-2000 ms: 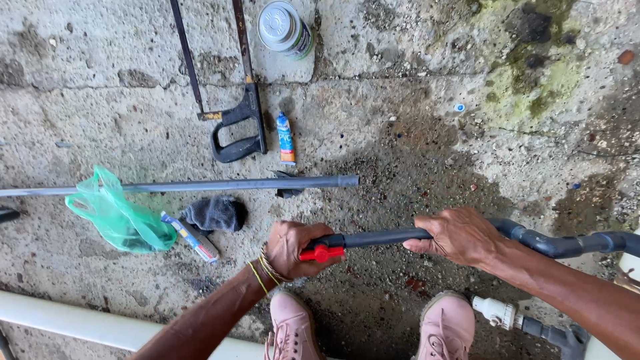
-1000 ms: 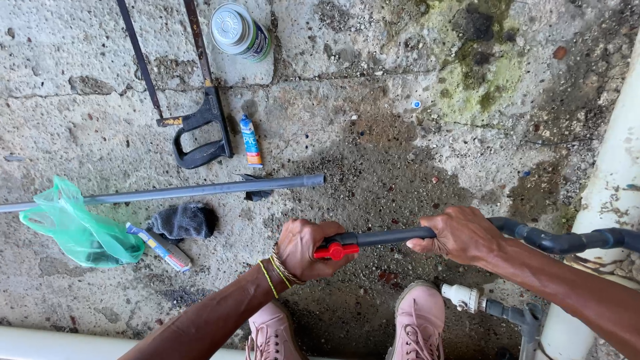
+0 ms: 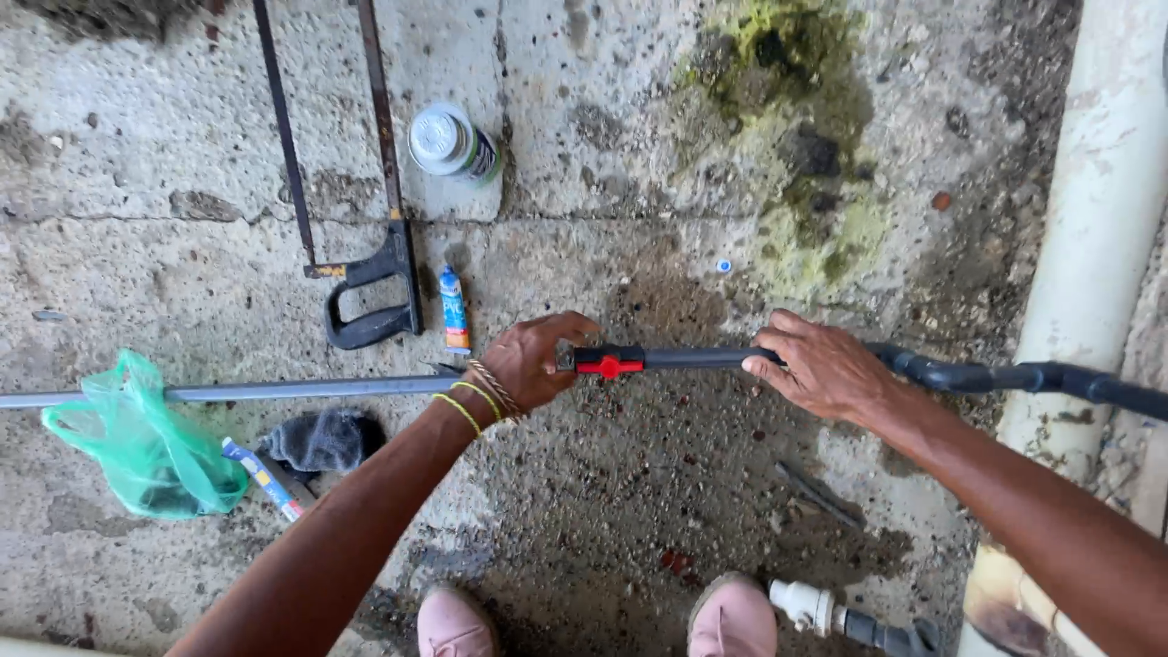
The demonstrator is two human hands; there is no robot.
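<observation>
A dark grey plastic pipe runs rightward into several black elbow fittings. On its left end sits a black ball valve with a red handle. My left hand, with bracelets at the wrist, is at the valve's open end, thumb and fingers spread around that end; whether they touch it is hard to tell. My right hand grips the pipe right of the valve. A long grey pipe lies on the ground to the left, its right end hidden behind my left hand.
A hacksaw, a metal can and a tube of PVC cement lie beyond my hands. At left are a green plastic bag, a dark cloth and a small box. White pipes and a white fitting are at right.
My left hand has loosened from around the valve and moved to its left end, leaving the red handle in fuller view. My right hand still holds the pipe.
</observation>
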